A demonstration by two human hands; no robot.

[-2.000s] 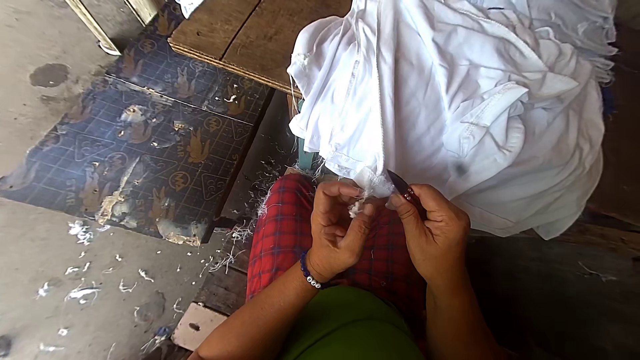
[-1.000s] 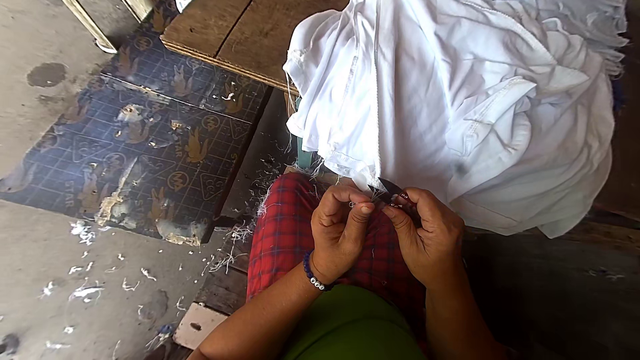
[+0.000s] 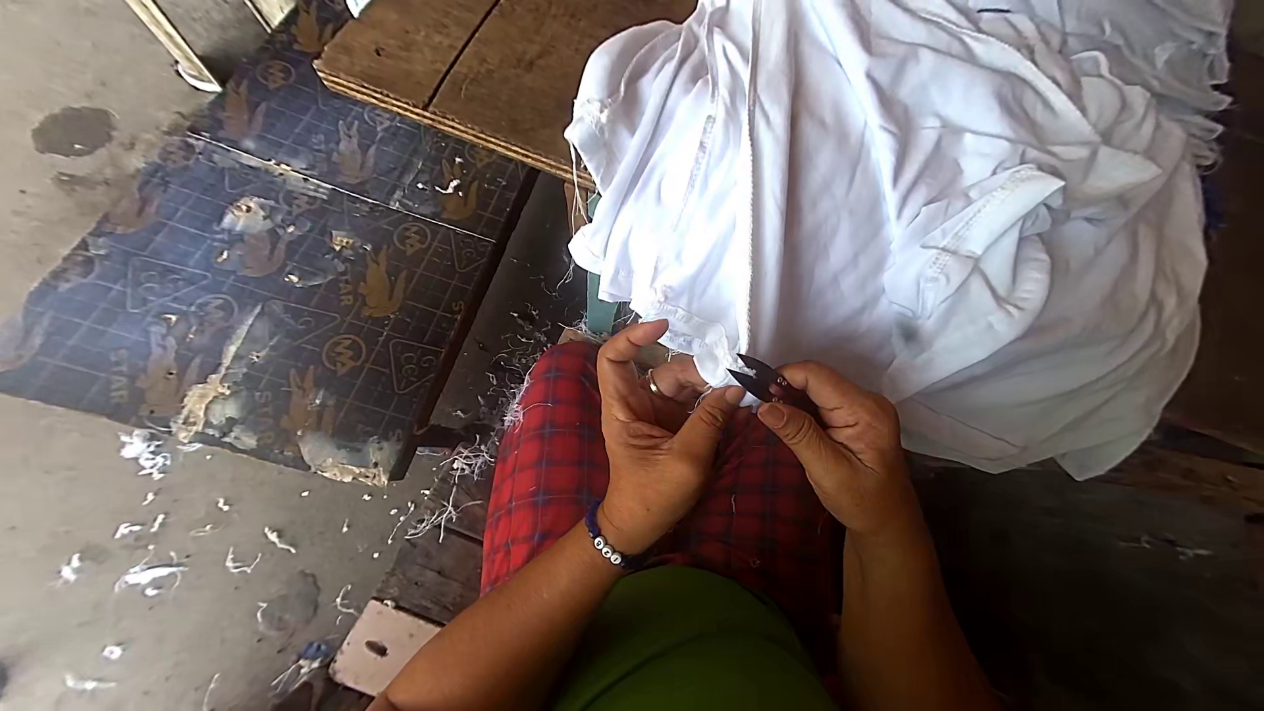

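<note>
White fabric garments [image 3: 829, 197] lie heaped over a wooden surface and hang toward my lap. My left hand [image 3: 657, 439], with a ring and a beaded bracelet, pinches the lower edge of the white cloth between thumb and fingers, its index finger raised. In my right hand [image 3: 849, 444] is a pair of small black thread snips [image 3: 768, 385]. Their blades point left and stand apart at the cloth's edge, close to my left thumb. Part of the snips' handle is hidden in my right hand.
A brown wooden tabletop [image 3: 484, 74] is at the upper left, beside the cloth. Below it lies a dark printed plywood board [image 3: 286, 286] with worn patches. White thread scraps [image 3: 148, 573] litter the concrete floor. My lap is covered in red plaid cloth [image 3: 553, 434].
My left index finger has lifted away from the cloth, and more of the snips' blades shows. Two seconds ago a loose white tuft stood between my hands.
</note>
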